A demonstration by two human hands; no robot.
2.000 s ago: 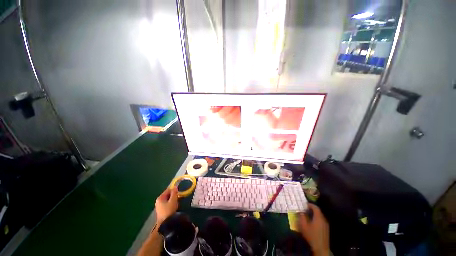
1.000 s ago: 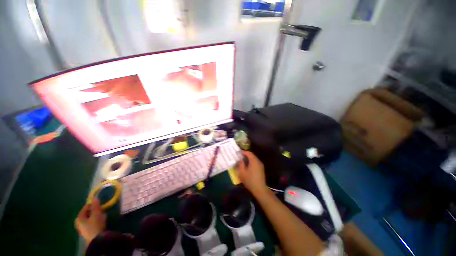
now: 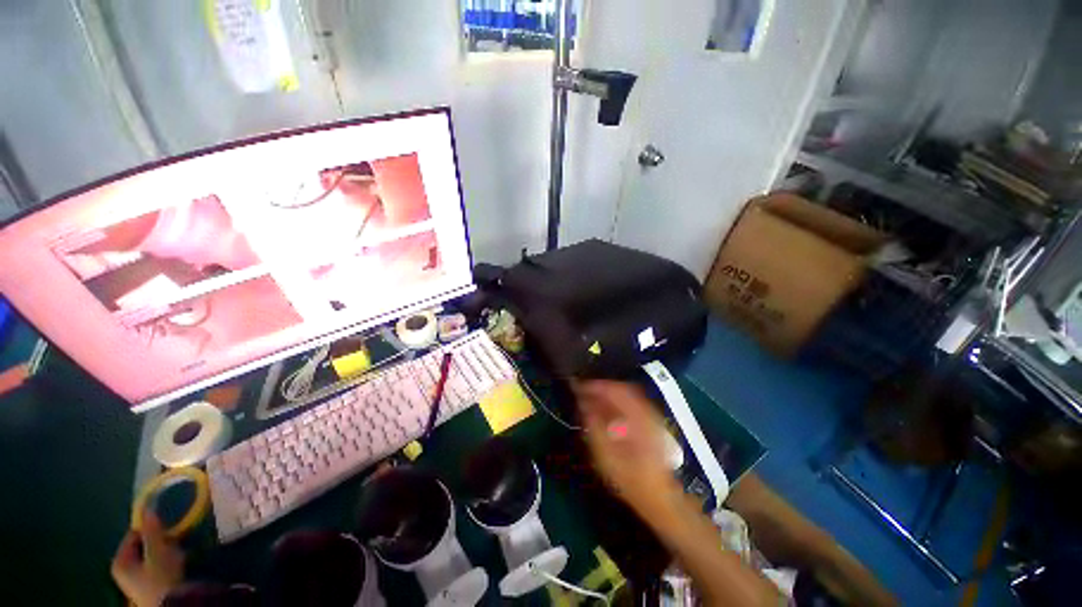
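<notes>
Several security cameras with black heads and white bodies stand in a row at the bottom; one is the rightmost camera [image 3: 502, 480], beside another camera [image 3: 407, 516]. The two at the left are cut off by the lower edge. My left hand [image 3: 150, 564] is at the lower edge of a yellow tape roll [image 3: 173, 503], fingers bent; its grip is unclear. My right hand [image 3: 629, 441] is blurred and over the white mouse [image 3: 675, 453], mostly hiding it, with a red glow showing. Whether its fingers close on the mouse cannot be told.
The monitor [image 3: 261, 255] shows a four-way view behind the white keyboard [image 3: 356, 429], with a red pen [image 3: 440, 389] across it. Yellow notes [image 3: 508, 407] lie at its right end. A black bag-like shape [image 3: 605, 296] stands right, and a cardboard box [image 3: 789, 275] stands beyond.
The view has turned right. My right hand has left the keyboard's right end and moved right onto the mouse, uncovering the yellow notes. My left hand has stayed by the yellow tape roll.
</notes>
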